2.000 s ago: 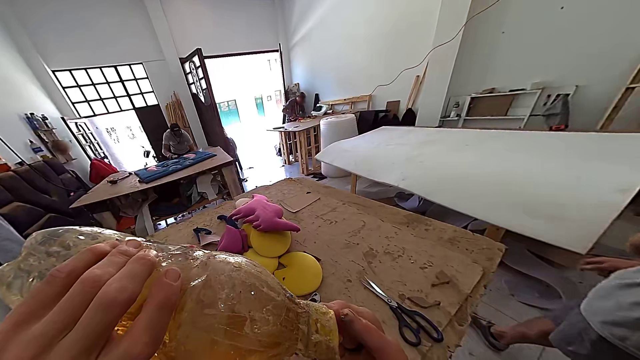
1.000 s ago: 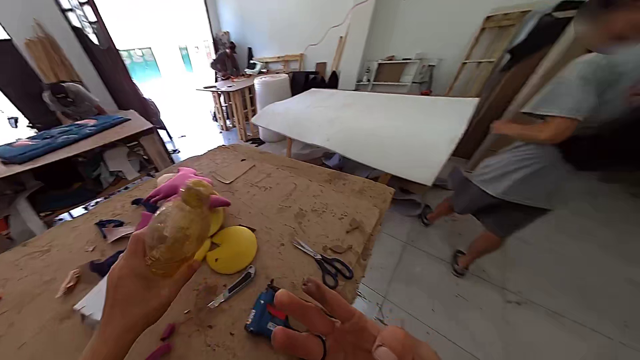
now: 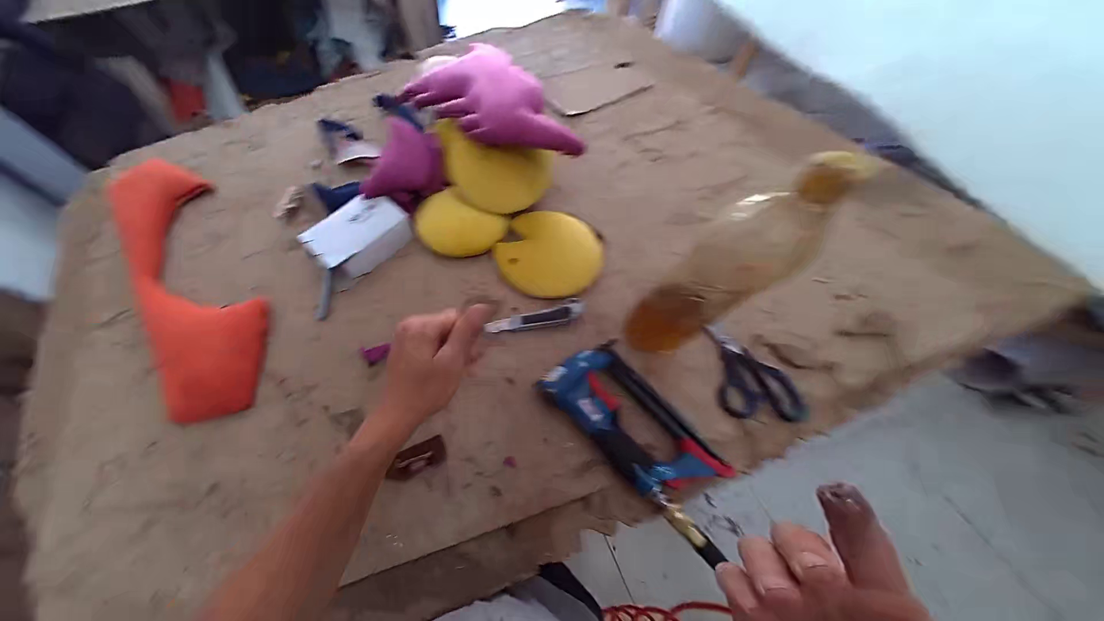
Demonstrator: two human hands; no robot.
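My left hand (image 3: 435,358), blurred with curled fingers, is over the table beside a utility knife (image 3: 536,318); whether it holds anything is unclear. My right hand (image 3: 819,552) is beyond the near edge, its dark-stained thumb raised, fingers loosely bent at the black hose end of a blue pneumatic stapler (image 3: 604,423). A clear plastic bottle with amber contents (image 3: 742,250) lies tilted right of centre, near black-handled scissors (image 3: 755,379). Yellow padded discs (image 3: 552,256), a pink padded hand shape (image 3: 492,99) and a magenta padded piece (image 3: 405,164) are grouped behind.
An orange padded piece (image 3: 194,354) lies at the left on the worn, brown-covered table (image 3: 302,517). A small white box (image 3: 358,233) and dark scraps sit near the discs. A large white panel (image 3: 992,103) stands at the right. A coiled red hose (image 3: 664,613) is below the near edge.
The bottle, in my left hand one second ago, now lies on the table. My left hand is away from it. The view has turned down and left; the other person is out of view.
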